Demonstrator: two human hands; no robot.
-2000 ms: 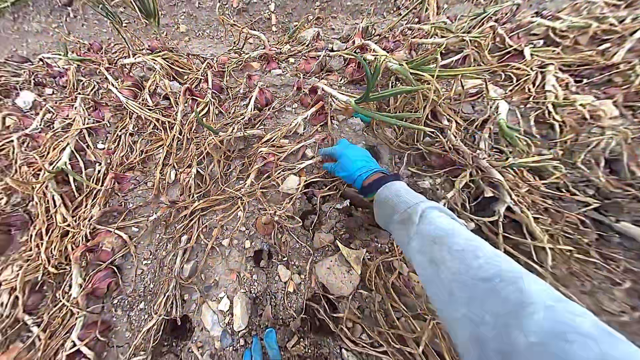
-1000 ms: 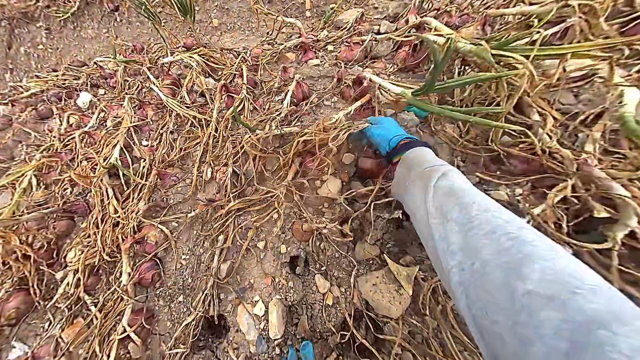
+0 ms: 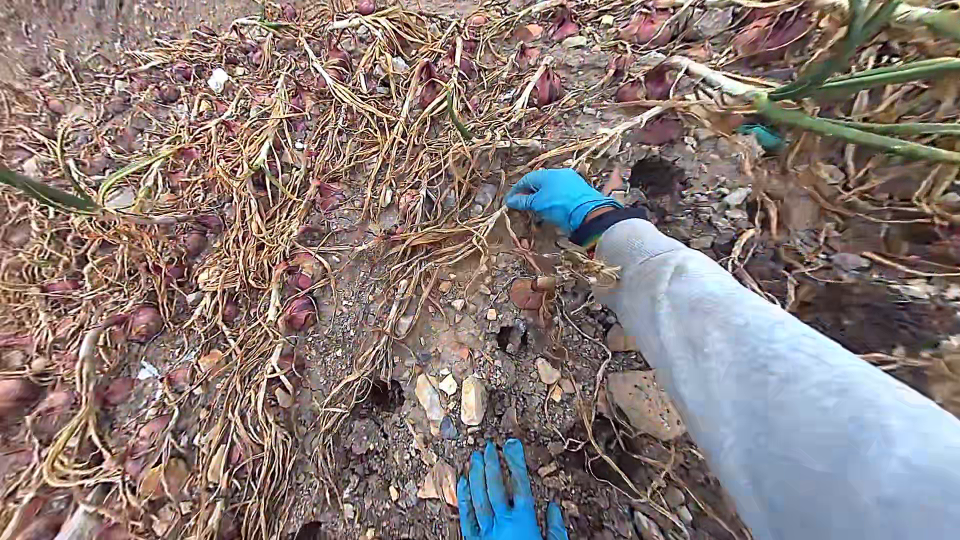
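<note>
My right hand, in a blue glove with a grey sleeve behind it, has its fingers and thumb closed on the dry brown onion leaves at the middle of the view. The bulb at the end of those leaves cannot be made out. My left hand, also blue-gloved, is at the bottom edge, palm down, fingers spread over the soil just below some pale stones, holding nothing. Red onions with withered tops lie on the ground; one red onion is left of centre, another above my right hand.
Green onion leaves stretch across the upper right, with a small teal item beside them. Holes mark the stony soil. A large flat stone lies under my right forearm. Tangled dry leaves and onions cover the left.
My right hand has moved left over the plants since a second ago and grips dry leaves. More of my left hand shows at the bottom, fingers spread.
</note>
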